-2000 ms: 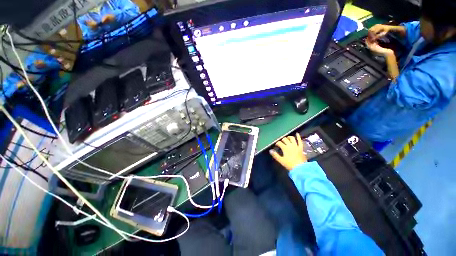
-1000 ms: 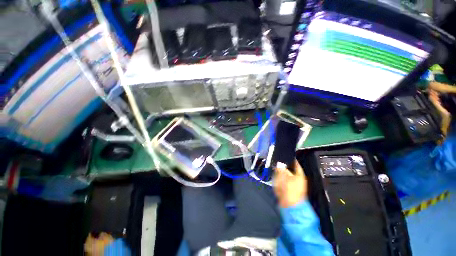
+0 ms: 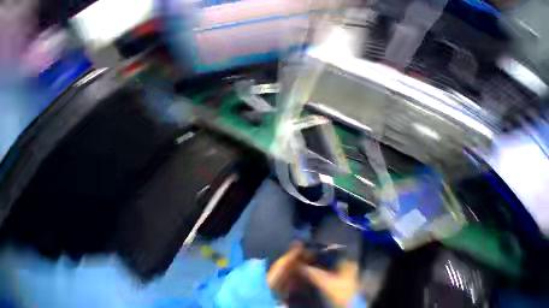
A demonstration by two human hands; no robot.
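Note:
The view is strongly blurred. My left hand [image 3: 286,269] and my right hand [image 3: 337,280] are close together at the bottom centre, in front of my lap. A dark, flat thing, probably a phone [image 3: 324,256], shows between them, at my right hand's fingers; the blur hides whether my left hand also grips it. One pale-framed test fixture [image 3: 318,149] lies on the green bench with a white cable looped from it. The second fixture [image 3: 424,213] is further right, with blue cable around it; its surface is too smeared to read.
Black trays [image 3: 114,174] fill the left side, beside the green bench edge [image 3: 235,129]. A pale-grey tester [image 3: 373,99] stands behind the fixtures. A monitor [image 3: 250,30] is at the top, and part of another is at the right rim. White cables hang across the centre.
The view has swung left and tilted. My right hand has moved from the right fixture, where it held a black phone, to the lap. My left hand has come from the left trays to meet it.

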